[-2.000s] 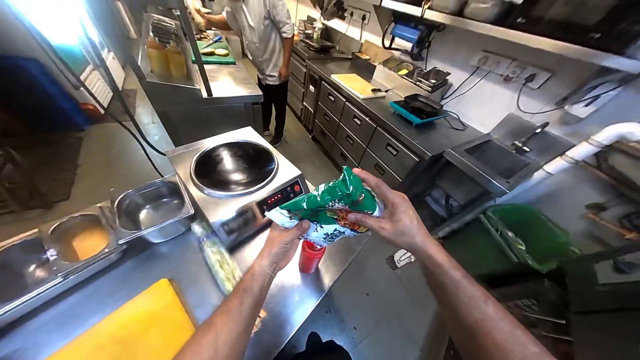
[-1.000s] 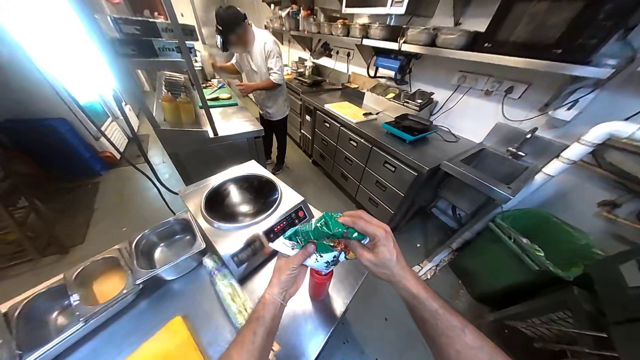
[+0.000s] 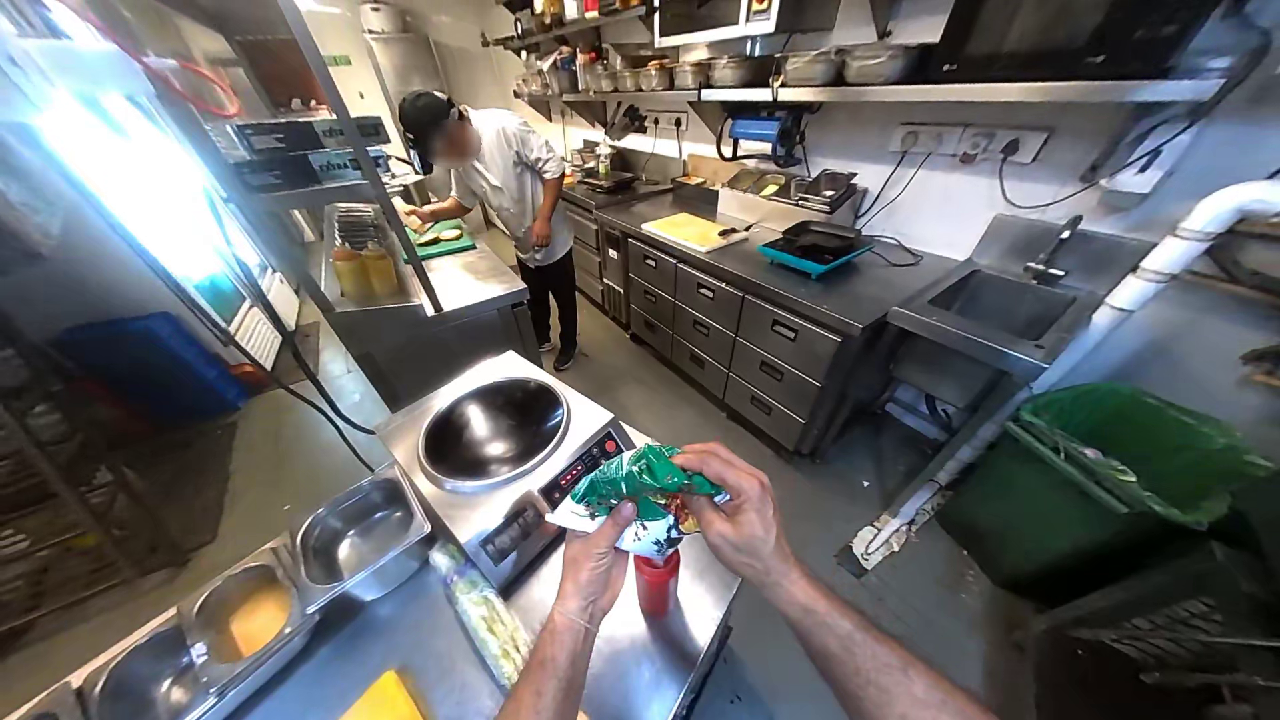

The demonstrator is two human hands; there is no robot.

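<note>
Both hands grip a green and white plastic food packet [image 3: 645, 490], crumpled at its top, above a red squeeze bottle [image 3: 657, 585]. My left hand [image 3: 597, 560] holds the packet's lower left side with the thumb on its front. On its right side, the fingers of my right hand [image 3: 735, 505] pinch the folded green film. The packet's lower end covers the bottle's mouth, so whether they touch is hidden. The bottle stands upright on the steel counter [image 3: 640, 665]. An induction wok cooker [image 3: 495, 430] is just beyond the packet.
Steel pans [image 3: 360, 535] line the counter's left, one with yellowish contents. A bagged vegetable [image 3: 480, 610] and a yellow board [image 3: 385, 700] lie nearer. A co-worker [image 3: 520, 180] stands at a green board [image 3: 440, 240]. A green bin [image 3: 1060, 500] and sink [image 3: 1005, 300] are right.
The packet has become more crumpled and folded between my hands. The co-worker's head has come into view, bent over the green board. The view has tilted upward.
</note>
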